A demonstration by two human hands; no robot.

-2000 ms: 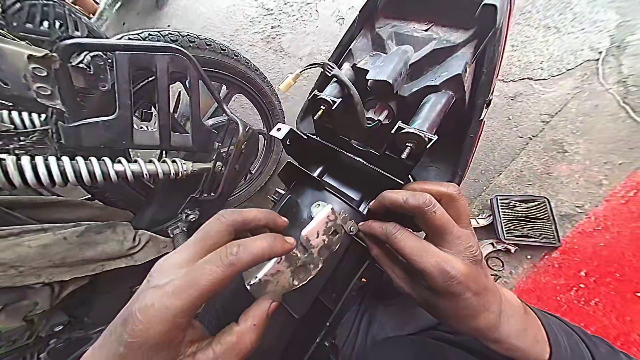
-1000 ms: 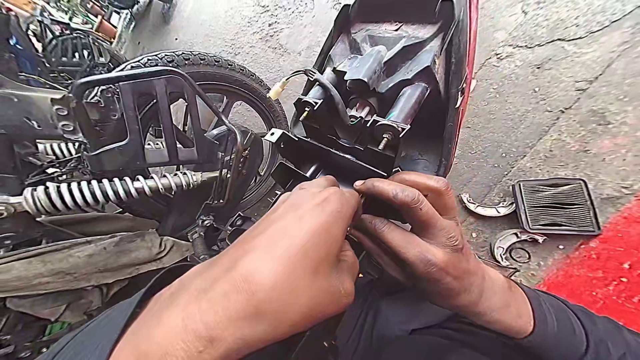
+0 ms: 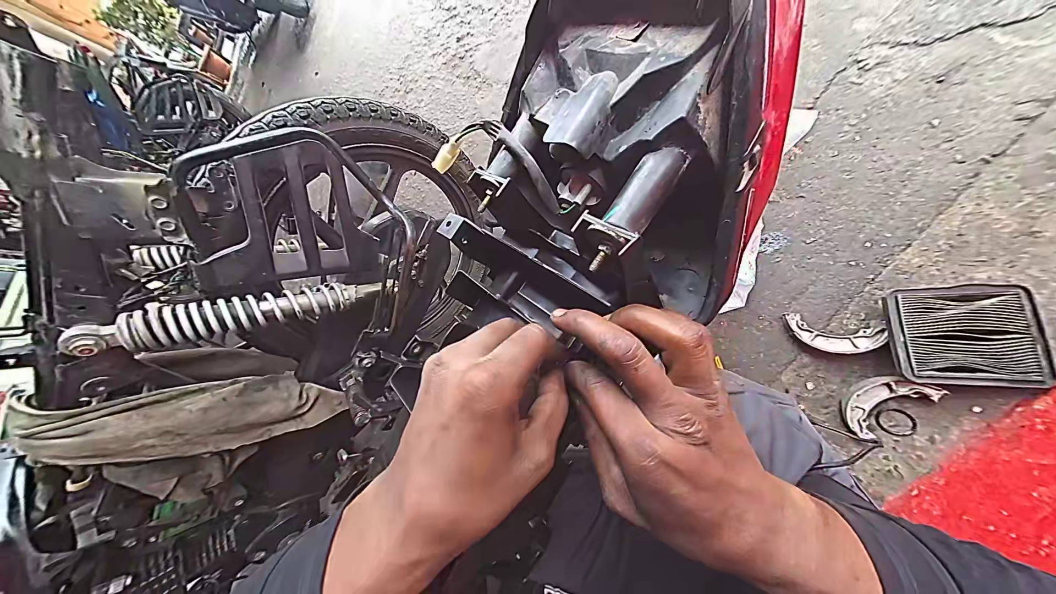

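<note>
My left hand [image 3: 474, 429] has its fingers curled at the near end of a black plastic bracket [image 3: 528, 289]; its fingertips are hidden, and what they pinch cannot be told. Close against it, my right hand [image 3: 668, 412] rests its index fingertip on the bracket's edge, its other fingers bent below. The bracket adjoins the black underside of a red motorcycle tail fairing [image 3: 780, 107], where two dark cylindrical stalks [image 3: 648, 190] end in threaded studs. A cream wire connector [image 3: 446, 157] hangs on its leads to the left of the stalks.
On the left stand a motorcycle's rear wheel [image 3: 355, 115], a coil-spring shock absorber [image 3: 223, 318], a black tubular rack [image 3: 272, 140] and a draped cloth [image 3: 173, 412]. Brake shoes [image 3: 833, 337] and a pleated air filter [image 3: 969, 334] lie on the concrete at right, near a red surface [image 3: 990, 487].
Two seconds ago a scuffed metal plate showed between my hands; it is out of sight now. My left hand has moved in from the left and closed up beside my right.
</note>
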